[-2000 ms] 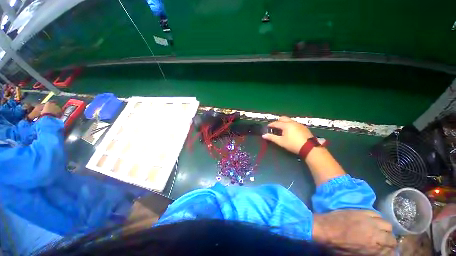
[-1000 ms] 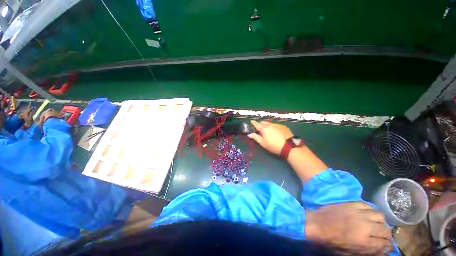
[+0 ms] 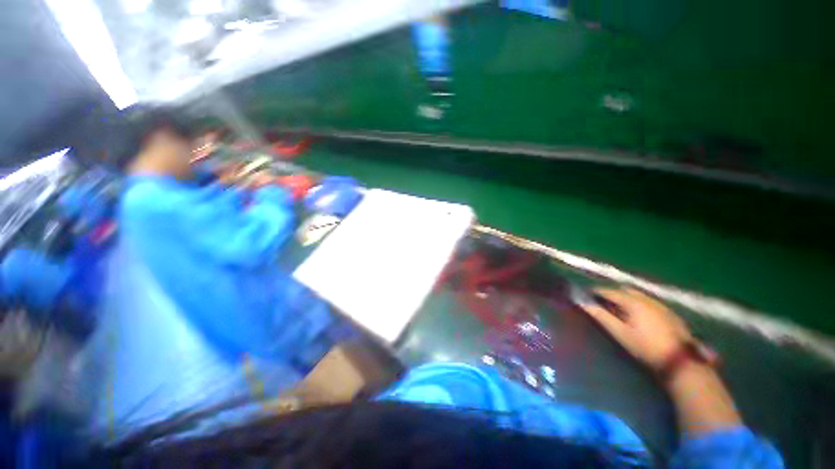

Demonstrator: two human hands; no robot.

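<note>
The frame is strongly blurred. My right hand (image 3: 645, 332), with a dark red band on its wrist, lies palm down near the bench edge, fingers pointing left. Something dark shows at its fingertips; I cannot tell whether it is gripped. Left of the fingers are tangled red wires (image 3: 485, 273) with dark pieces among them. A heap of small shiny pieces (image 3: 533, 337) lies nearer to me, partly cut off from view by my blue sleeve. My left sleeve crosses the bottom, but my left hand is out of the picture.
A white flat tray (image 3: 389, 261) stands left of the wires, with a blue bin (image 3: 334, 196) beyond it. A brown carton (image 3: 352, 374) is beside the bench. A person in a blue smock (image 3: 197, 224) sits at the left. The green conveyor (image 3: 586, 215) runs behind the chipped white edge.
The view has swung left, bringing the neighbouring person further in. The parts tub, fan and my left hand have left the picture. My right hand stays beside the dark pieces.
</note>
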